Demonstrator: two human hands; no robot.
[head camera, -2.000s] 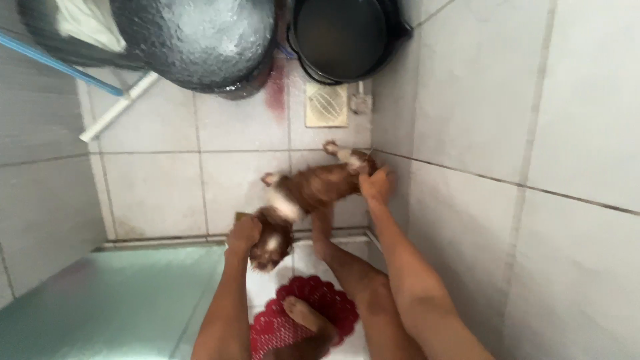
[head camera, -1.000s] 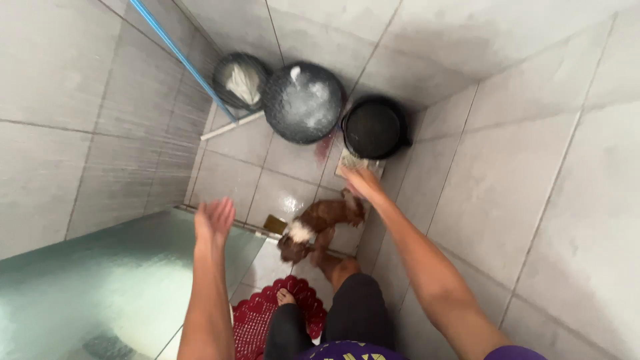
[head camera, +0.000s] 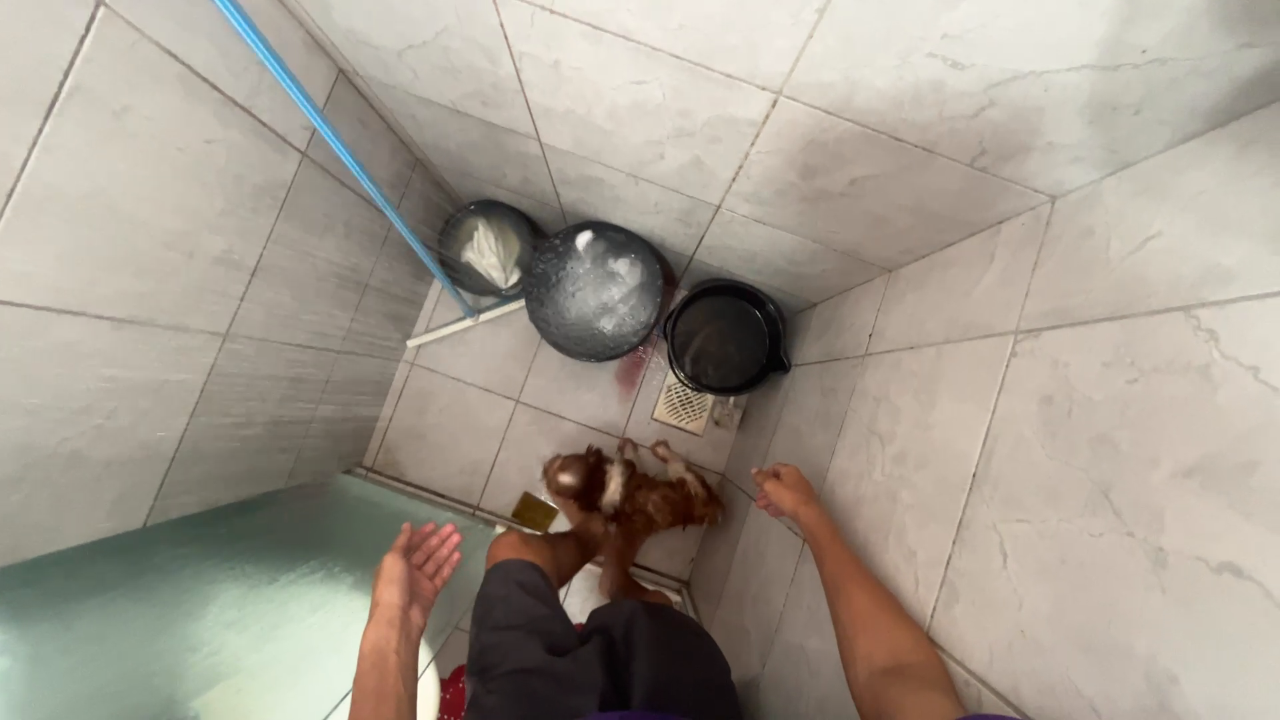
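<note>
A wet brown-and-white dog (head camera: 650, 500) is on the tiled floor just in front of my legs, its head to the left and its paws toward the drain. My left hand (head camera: 415, 570) is raised to the left of the dog, palm up, fingers apart, holding nothing. To the dog's right, near the wall, my right hand (head camera: 785, 490) hangs with curled fingers; nothing shows in it. Neither hand touches the dog. A small yellow-brown square item (head camera: 535, 512) lies beside the dog's head.
A black basin of water (head camera: 598, 290), a smaller basin with white cloth (head camera: 490, 248) and a black bucket (head camera: 727, 337) stand by the wall. A floor drain (head camera: 684, 403) lies below the bucket. A blue-handled squeegee (head camera: 350, 160) leans left; a glass panel (head camera: 200, 600) is lower left.
Two seconds ago both my hands were on the dog; now they are off it. The dog's head has turned toward the basins. The view has moved widely.
</note>
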